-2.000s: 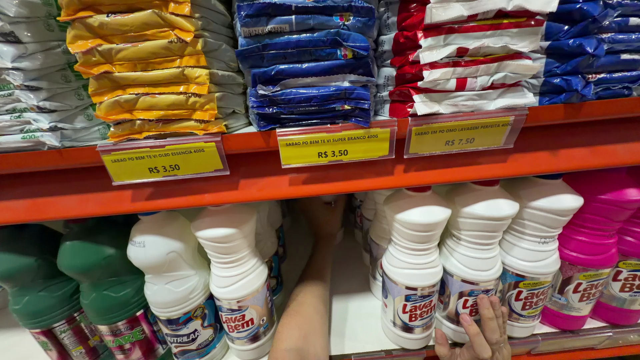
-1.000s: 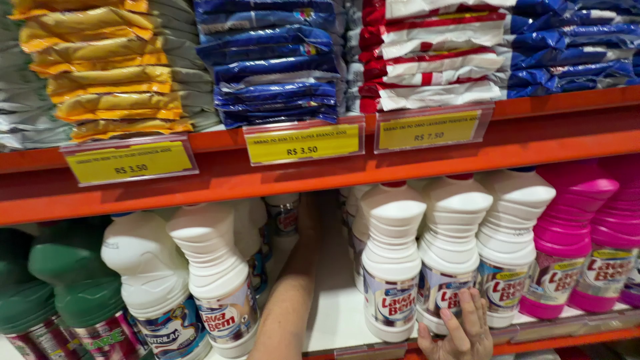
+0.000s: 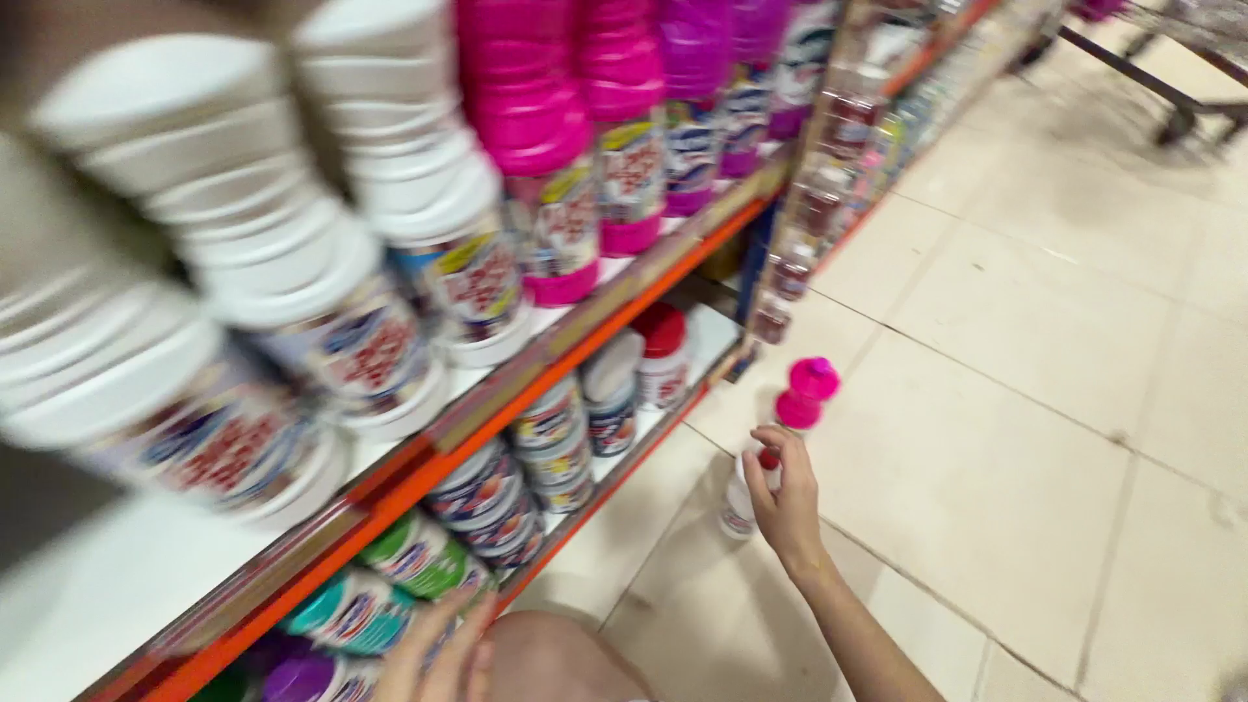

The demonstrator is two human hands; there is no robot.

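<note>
My right hand (image 3: 788,487) reaches over the floor at the red cap (image 3: 769,457) of a white plastic bottle (image 3: 739,502). Its thumb and fingers are apart around the cap; whether they touch it is unclear. Just behind stands a bright pink bottle (image 3: 807,393). My left hand (image 3: 444,648) is at the bottom edge, blurred, fingers spread, beside the lower shelf's green-labelled container (image 3: 424,556) and teal container (image 3: 353,609). It holds nothing visible. White detergent bottles (image 3: 375,356) line the shelf above.
The orange shelf edge (image 3: 575,363) runs diagonally through the view. Pink bottles (image 3: 551,214) and purple bottles stand farther along it. A knee (image 3: 561,658) shows below. Pale floor tiles (image 3: 985,419) spread to the right, with a wheeled cart frame (image 3: 1131,73) at the top right.
The view has swung down and right to the floor. My left hand has come out from between the bottles. My right hand has left the white bottle on the shelf.
</note>
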